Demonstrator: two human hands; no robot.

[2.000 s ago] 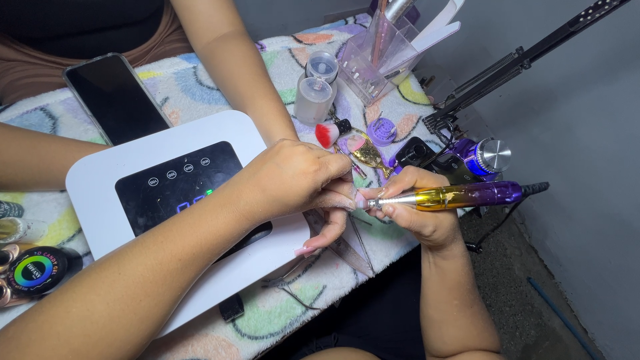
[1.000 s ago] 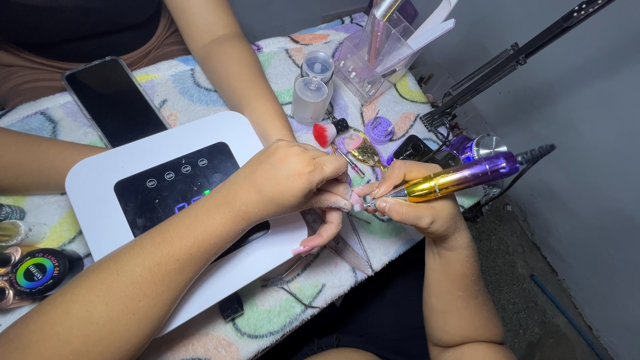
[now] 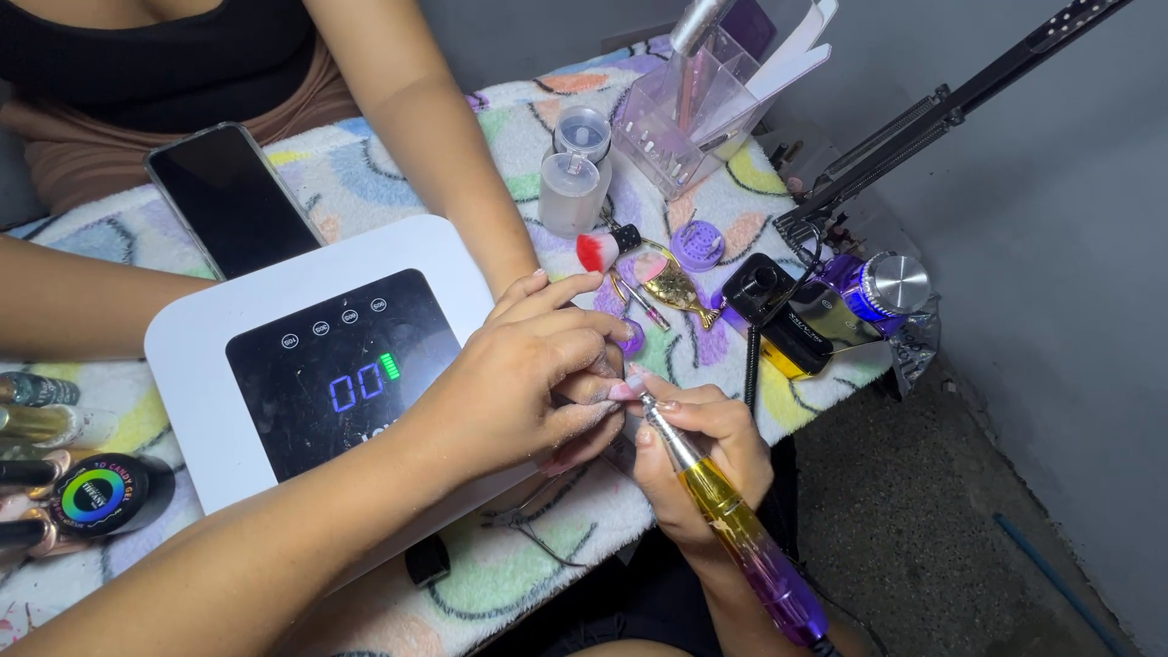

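Note:
My left hand (image 3: 534,383) grips a finger of the other person's hand (image 3: 584,449), which is largely hidden beneath it. Between my right thumb and fingers is an electric nail drill handpiece (image 3: 744,538), gold and purple with a silver front; my right hand (image 3: 707,447) is closed around it. The drill's tip meets or nearly meets the pinkish nail (image 3: 628,391) of the held finger. Pale dust coats my left fingers. Under my left forearm stands a white nail lamp (image 3: 196,365) with a lit display.
Beyond my hands lie a red-and-white brush (image 3: 602,248), gold fish-shaped scissors (image 3: 675,285), a purple bit holder (image 3: 698,245), pump bottles (image 3: 570,192) and a clear organizer (image 3: 675,128). The drill's control unit (image 3: 789,319) is at right, cuticle nippers (image 3: 520,522) nearer, a phone (image 3: 233,196) and gel pots (image 3: 100,497) left.
The drill handpiece has swung from pointing out to the right to slanting down toward me, and my right hand has turned with it. My left fingers are more spread over the held hand.

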